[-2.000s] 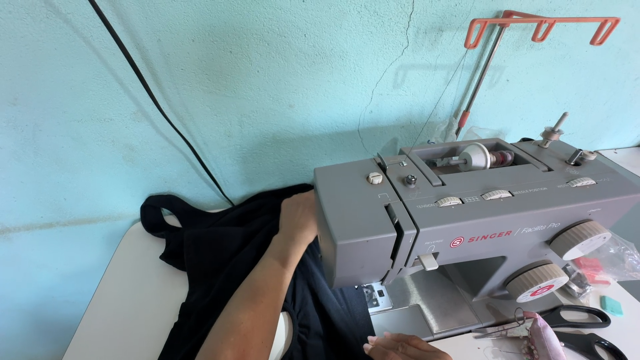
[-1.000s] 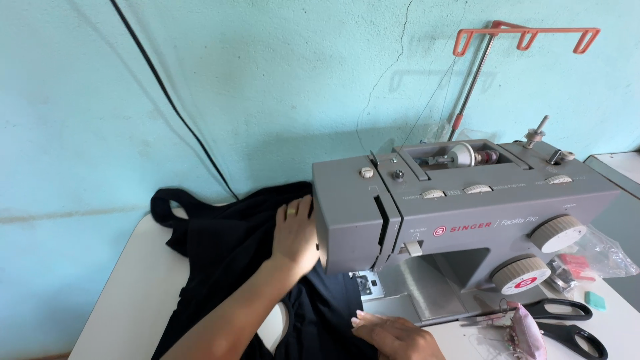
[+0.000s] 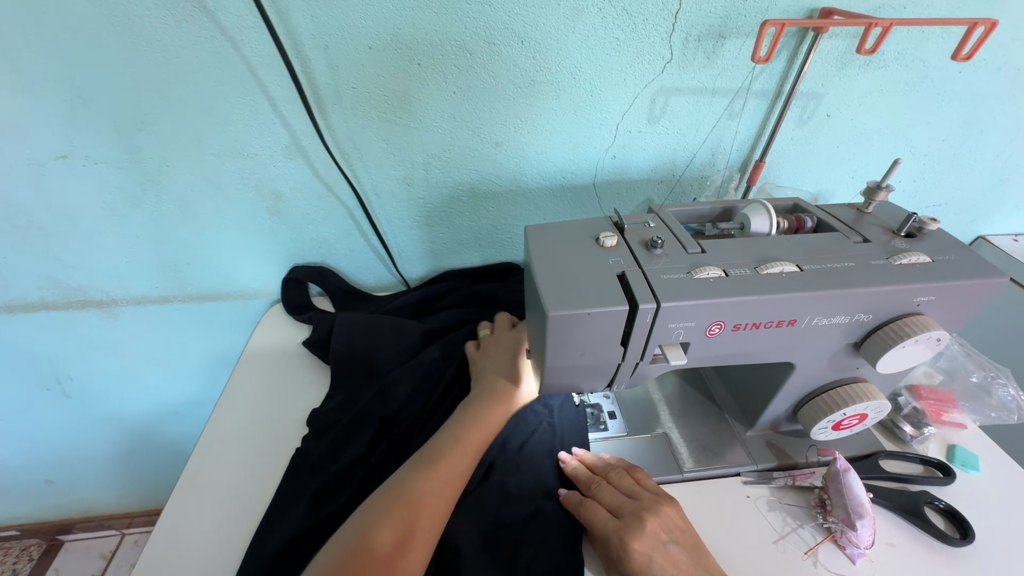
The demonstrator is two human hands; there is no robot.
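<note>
A black garment [image 3: 400, 360] with a strap loop at its far left lies over the white table and runs under the head of a grey Singer sewing machine [image 3: 592, 312]. My left hand [image 3: 502, 360], with a ring on one finger, rests on the cloth just left of the machine's head; its fingertips are partly hidden. My right hand [image 3: 620, 504] lies flat with fingertips on the garment's right edge, in front of the metal needle plate [image 3: 602, 416]. The needle and presser foot are mostly hidden behind the machine's head.
Black-handled scissors [image 3: 920, 504] and a pink pincushion [image 3: 850, 508] with pins lie at right on the white table [image 3: 232, 432]. Beyond them are a teal chalk-like piece [image 3: 962, 458] and a clear plastic bag [image 3: 980, 380]. An orange thread stand [image 3: 872, 28] rises behind the machine.
My right hand shows more fully at the garment's edge than two seconds ago. My left hand stays beside the machine's head. The view has shifted slightly.
</note>
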